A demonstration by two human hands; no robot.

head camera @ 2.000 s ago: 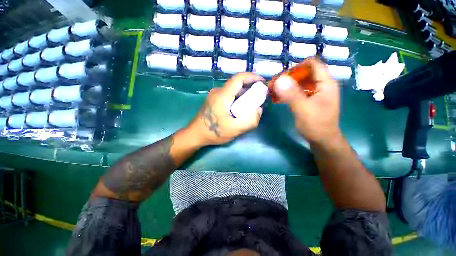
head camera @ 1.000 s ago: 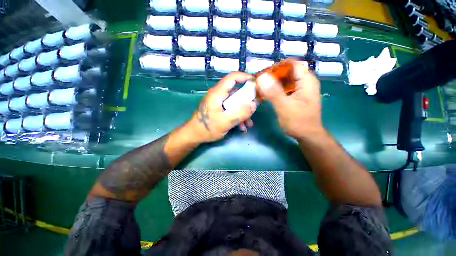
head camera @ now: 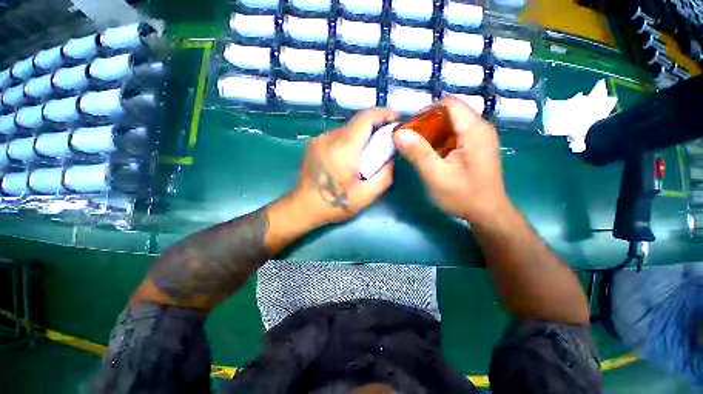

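Observation:
My left hand (head camera: pixel 347 165) is closed around a small glossy white housing (head camera: pixel 378 151), held above the green bench top. My right hand (head camera: pixel 462 158) grips a translucent orange hand tool (head camera: pixel 433 128) just right of the housing. The tool's left end is at the housing's upper end. Its working tip is hidden, so I cannot tell whether it touches. A tray (head camera: pixel 331 105) of white housings in rows lies behind my hands. Another tray (head camera: pixel 129 146) of white housings lies at the left.
A black heat gun (head camera: pixel 637 185) lies at the right, beside a crumpled white cloth (head camera: pixel 576 114). Dark and white assemblies (head camera: pixel 655 42) stand at the far right back. Part of a person in light blue (head camera: pixel 655 312) shows at the lower right. Yellow-green tape (head camera: pixel 200 100) marks the bench.
Both hands stay together around the housing and tool. My right hand has shifted slightly, after moving left with the tool earlier. The housing's tilt in my left hand has changed a little.

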